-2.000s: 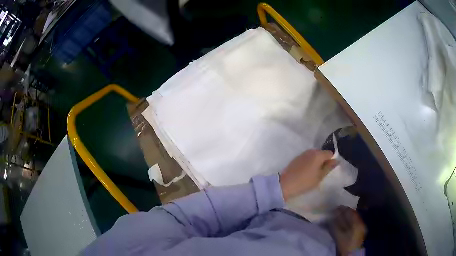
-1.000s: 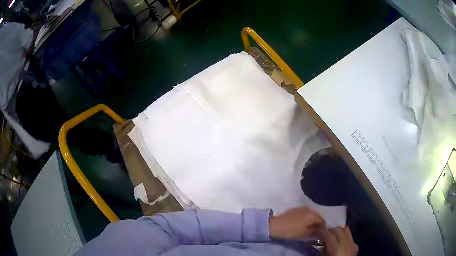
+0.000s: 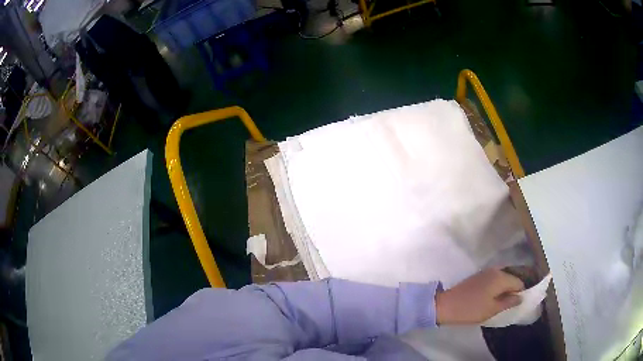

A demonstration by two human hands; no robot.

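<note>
A stack of white fabric panels (image 3: 395, 190) lies on the trolley in front of me. My left hand (image 3: 483, 296), in a lavender sleeve, grips the edge of a white fabric piece (image 3: 520, 310) near the table's brown edge. A pointed end of the cloth sticks out to the right of my fingers. More of the white cloth lies below my forearm, over my lap. My right hand is not in view.
The trolley has yellow handles (image 3: 185, 194) and brown cardboard (image 3: 264, 204) with a white scrap on it. The white sewing table (image 3: 592, 218) is at right, with cloth on it. A pale tabletop (image 3: 92, 247) is at left. A blue bin (image 3: 204, 25) and a person's dark legs (image 3: 134, 63) are behind.
The view has turned left, so the trolley appears further right. My left hand has moved away from my right hand, which has gone out of view. The cloth end now shows beyond my left fingers.
</note>
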